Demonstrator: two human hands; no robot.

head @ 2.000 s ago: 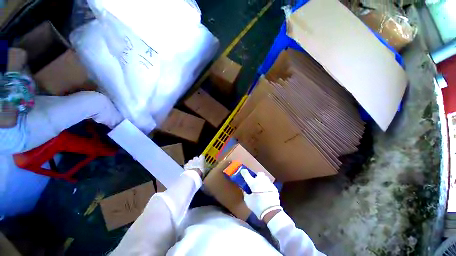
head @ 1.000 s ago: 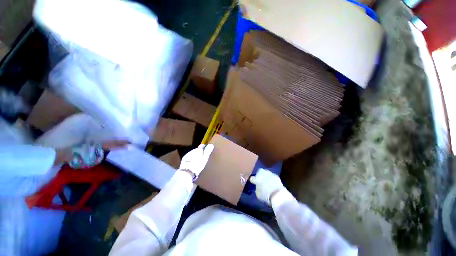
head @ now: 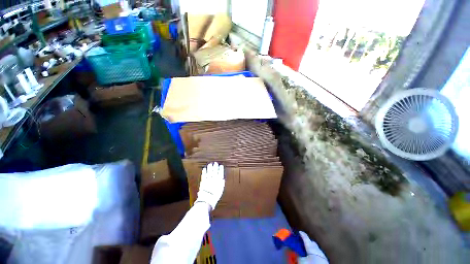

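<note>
The stack of flat cartons [head: 247,191] leans ahead of me, ridged edges up. My left hand [head: 211,184], in a white glove, lies against the front carton near its upper left edge, fingers extended; whether it grips the carton cannot be told. My right hand [head: 311,249], gloved and partly cut off by the lower edge, holds the blue and orange-red tape gun [head: 289,240] at the right of the blue-grey work surface [head: 242,240]. No small carton shows on the visible part of that surface.
A cardboard sheet [head: 219,98] lies over the blue crate [head: 166,93] behind the stack. A white translucent bundle [head: 67,206] and brown boxes [head: 157,178] are at left. The yellow crate [head: 207,250] edges the work surface. A stained wall and white fan [head: 416,124] are at right.
The view has swung up and right. The small carton has left my hands and is out of view. My left hand has moved to the flat cartons; my right still holds the tape gun.
</note>
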